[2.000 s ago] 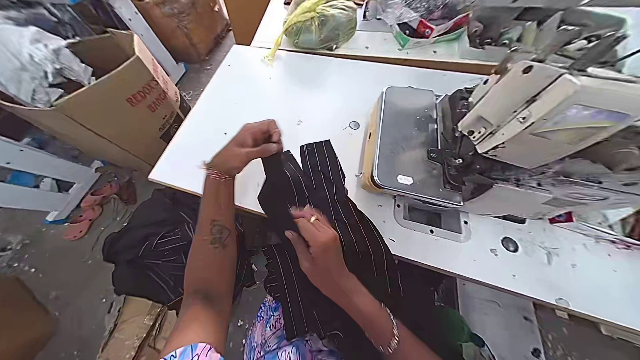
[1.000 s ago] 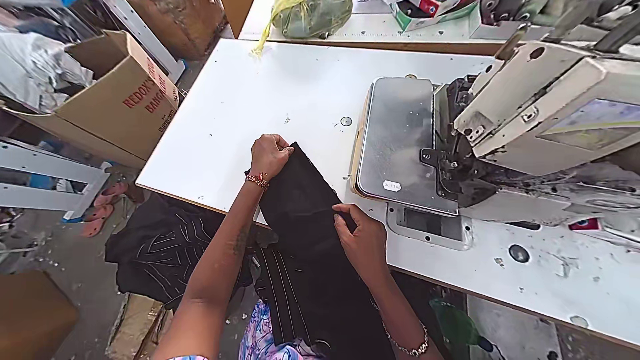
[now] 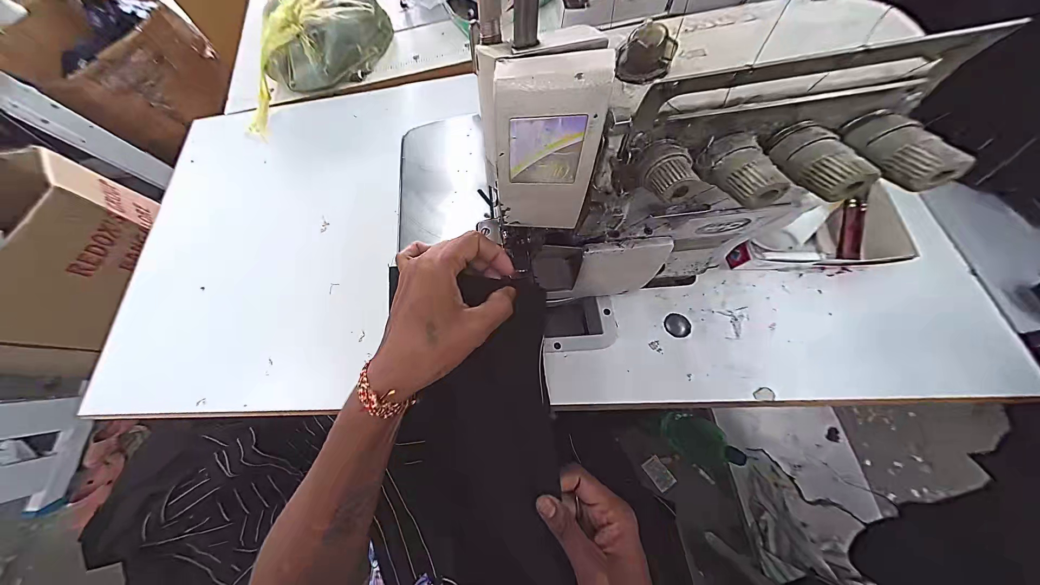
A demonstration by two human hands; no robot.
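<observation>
A long piece of black fabric [image 3: 487,422] runs from my lap over the table edge up to the needle area of an industrial overlock sewing machine [image 3: 552,138]. My left hand [image 3: 447,313] pinches the fabric's upper end between thumb and fingers, right beside the presser foot. Lower down, my right hand [image 3: 597,524] holds the fabric's right edge between thumb and fingers, below the table's front edge. The fabric's very end at the needle is partly hidden by my left fingers and the machine head.
The white sewing table [image 3: 268,268] extends left of the machine. Behind stands a knotted green plastic bag [image 3: 329,45]. A cardboard box [image 3: 73,260] is at the left. Dark fabric with loose threads [image 3: 219,496] lies below the table. Tension knobs [image 3: 821,158] jut out at the right.
Both hands were over the table's front edge handling the fabric left of the machine. My left hand has brought the fabric's end to the needle area. The view has shifted closer to the machine.
</observation>
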